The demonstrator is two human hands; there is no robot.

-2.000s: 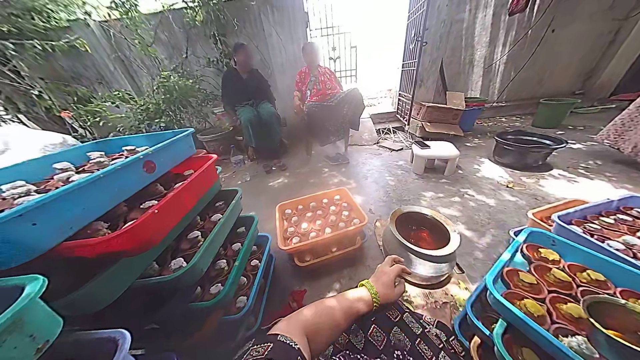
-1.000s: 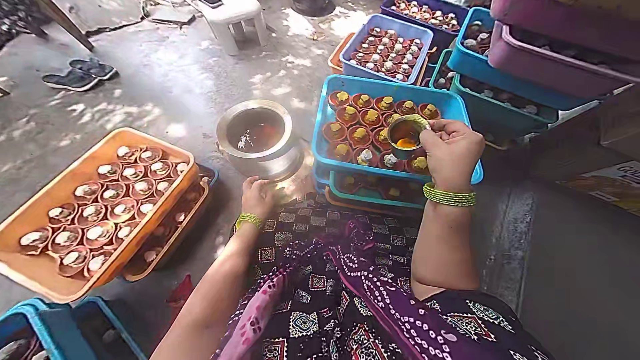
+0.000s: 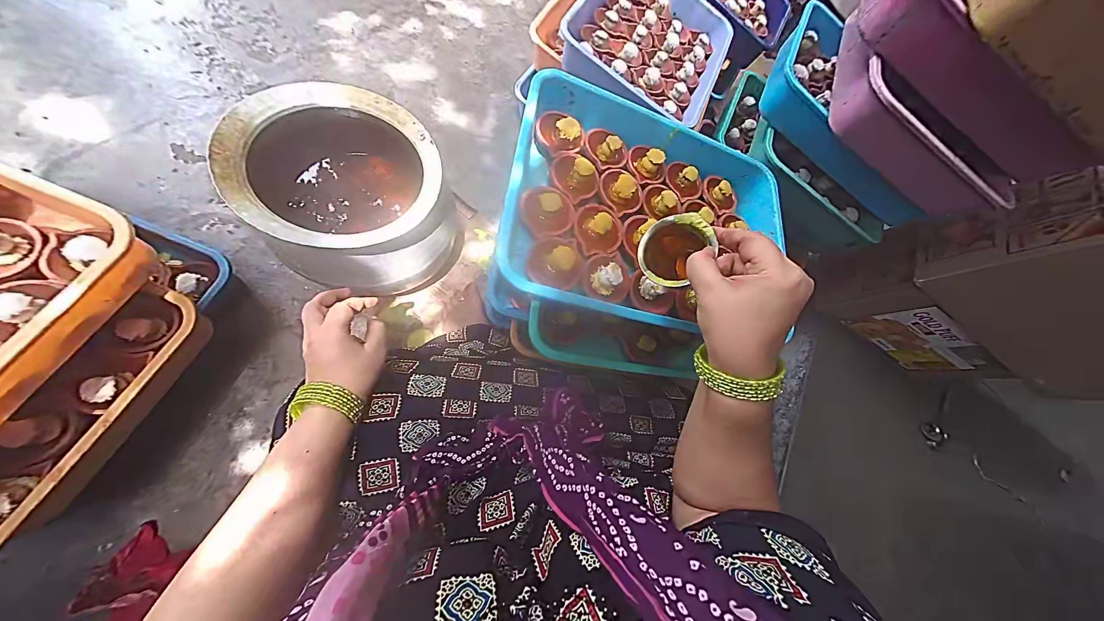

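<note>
My right hand [image 3: 749,285] grips the rim of a small round cup [image 3: 676,250] with reddish-orange liquid in it, held over a blue plastic tray [image 3: 647,116]. Rows of small clay cups [image 3: 595,226] fill this tray; most bear a yellow-topped lump, and a couple near the front edge have white ones. To the left, a wide-rimmed metal pot [image 3: 231,185] of dark reddish liquid stands on the ground. Just below the pot is my left hand [image 3: 341,336], its fingers curled near the base; whether it holds something small cannot be made out.
Orange trays [image 3: 129,366] of clay cups with white lumps are stacked at the left. A lavender tray [image 3: 716,52] lies beyond the blue one. Teal, blue and purple tubs [image 3: 914,129] are piled at the upper right, above a cardboard box [image 3: 1009,285]. Red cloth [image 3: 129,573] lies at the lower left.
The view has swung down and right since the oldest frame. From one second ago, my right hand still holds the small cup over the blue tray, and my left hand remains beside the pot.
</note>
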